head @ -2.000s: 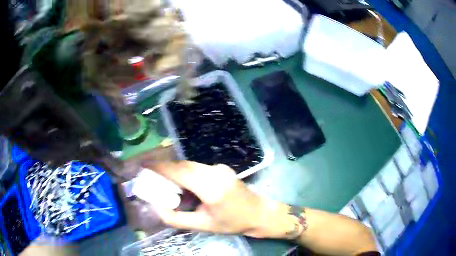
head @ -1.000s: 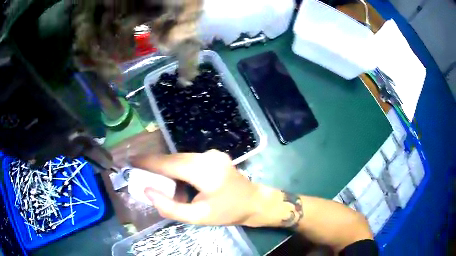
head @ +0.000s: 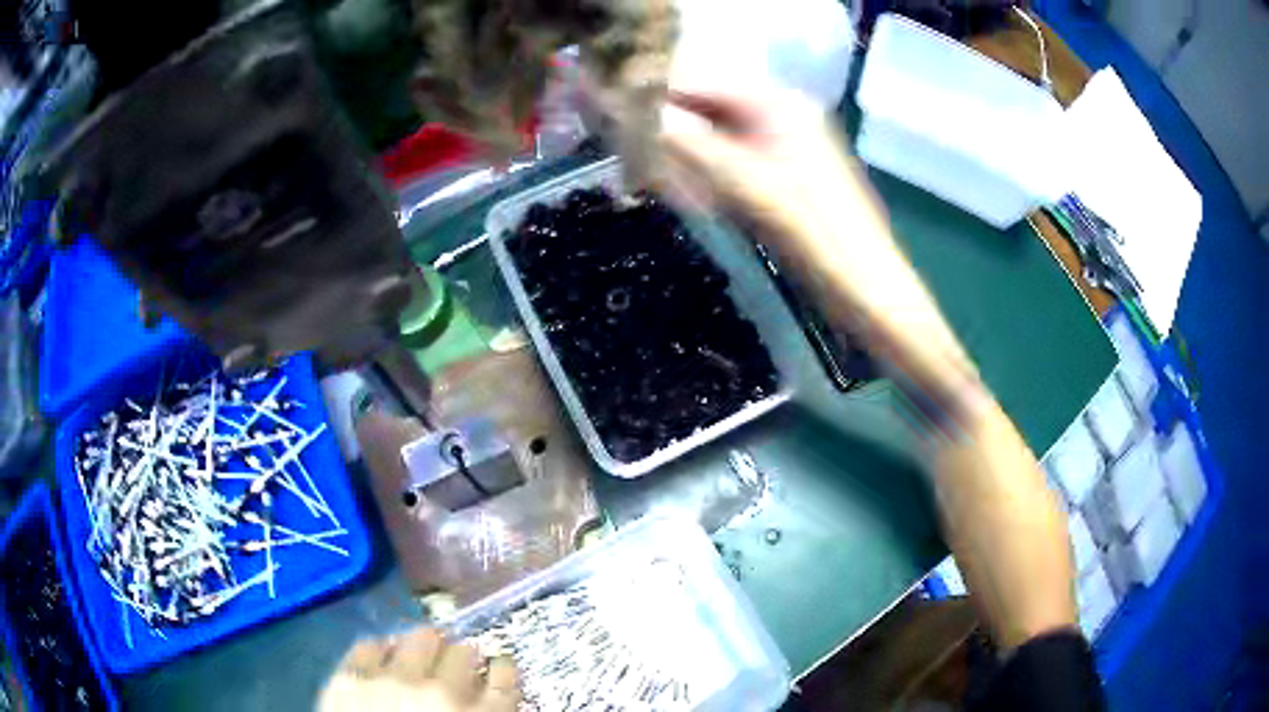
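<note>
The silvery fixture (head: 487, 481) sits on the brown press base, its dark hole uncovered, under the ram tip of the dark press head (head: 230, 195). My right hand (head: 731, 139) is blurred at the tan rag (head: 612, 56), above the far end of the tub of black parts (head: 640, 320); whether it grips anything is unclear. My left hand (head: 418, 675) is cut off by the bottom edge, fingers curled, beside the clear tub of thin silvery pins (head: 592, 647); its fingertips are hidden.
A blue tray of pins with black and white heads (head: 202, 501) stands left of the base. A narrow blue tray (head: 49, 612) is further left. My right forearm partly covers the dark phone (head: 835, 341). A white container (head: 960, 125) and paper (head: 1141, 195) lie at the right.
My right hand has left the fixture and moved up and away to the rag. The white wad no longer shows. My left hand has come into view at the bottom. The camera view has shifted.
</note>
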